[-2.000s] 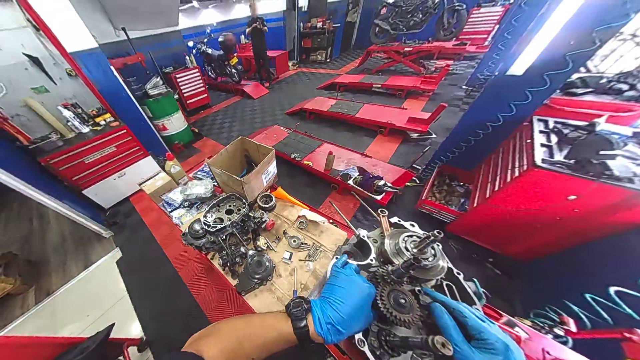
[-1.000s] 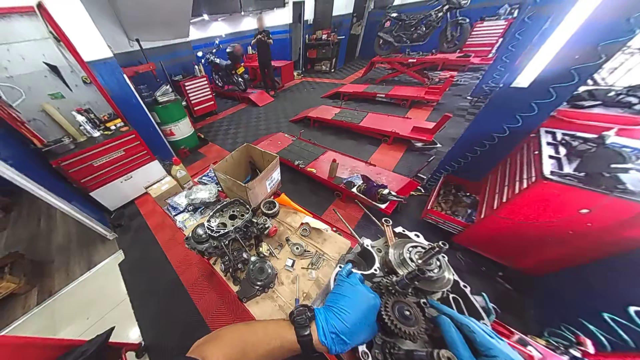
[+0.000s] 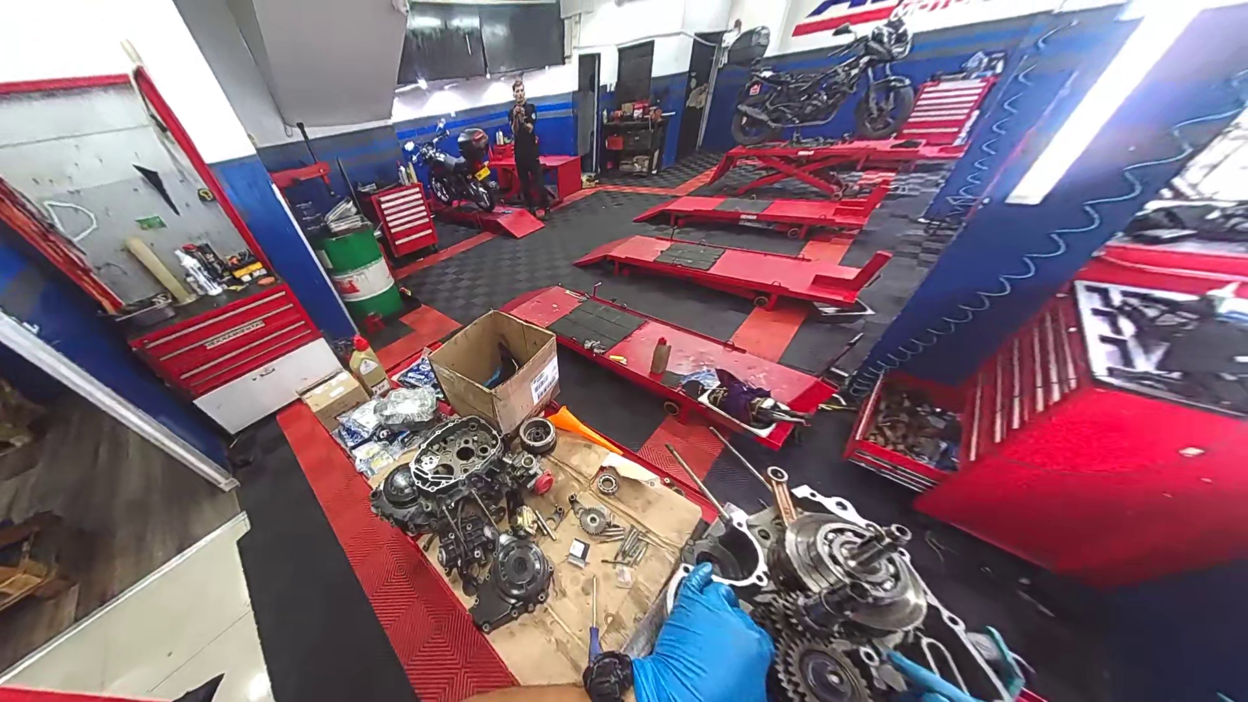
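Note:
An open motorcycle engine crankcase half (image 3: 936,614) fills the lower right, holding a crankshaft (image 3: 858,565) with its connecting rod (image 3: 780,492) standing up, and gears (image 3: 824,668) below it. My left hand (image 3: 707,639), in a blue glove with a watch at the wrist, grips the crankcase rim by the round opening. At the bottom edge, my right hand (image 3: 926,678), gloved too and mostly cut off by the frame, touches the case beside the gears with a finger. A screwdriver (image 3: 594,624) lies on the cardboard left of my left hand.
Cardboard (image 3: 556,639) on the bench carries engine casings (image 3: 463,458), a clutch cover (image 3: 517,575), a bearing (image 3: 606,482), an orange funnel (image 3: 585,429) and a cardboard box (image 3: 497,375). An open red drawer (image 3: 907,439) stands at right. Beyond are red motorcycle lifts (image 3: 682,351) and a person (image 3: 525,146).
My right hand has moved lower, so less of it shows. My left hand stays on the crankcase rim. The view has shifted slightly.

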